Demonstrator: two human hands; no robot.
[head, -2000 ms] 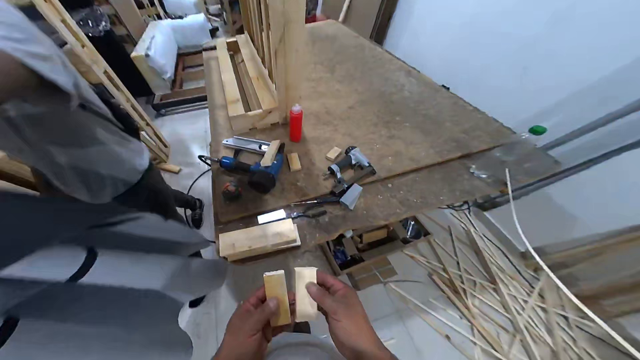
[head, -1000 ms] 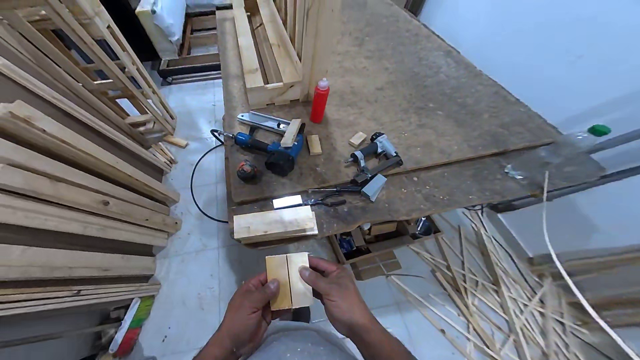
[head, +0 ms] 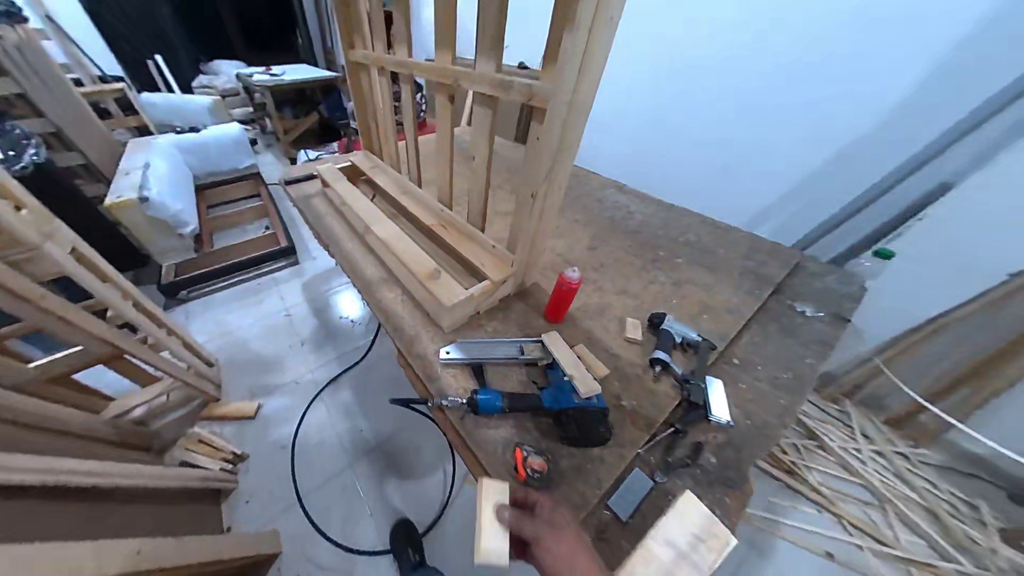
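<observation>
My right hand (head: 548,532) enters at the bottom centre and pinches a small pale wooden block (head: 490,524) upright, thumb on its face. My left hand is out of view. Just beyond the held block, a tape measure (head: 530,464) lies on the bench near its edge. A blue and black pneumatic nailer (head: 512,402) with a silver magazine lies behind that, with a wooden block (head: 570,364) resting across it. Pliers (head: 684,456) and a small grey metallic block (head: 630,494) are to the right. The end of a pale board (head: 680,540) shows at the bottom.
The worn workbench (head: 640,240) bears a red bottle (head: 563,296), a grey pneumatic tool (head: 672,344) and a slatted wooden frame (head: 448,256). A black air hose (head: 294,456) loops down to the floor. Wooden frames (head: 104,336) stand left; thin strips (head: 888,488) lie right.
Both hands held two blocks side by side; now only my right hand shows, with one block, and my left hand has left the view. The view has swung left and up.
</observation>
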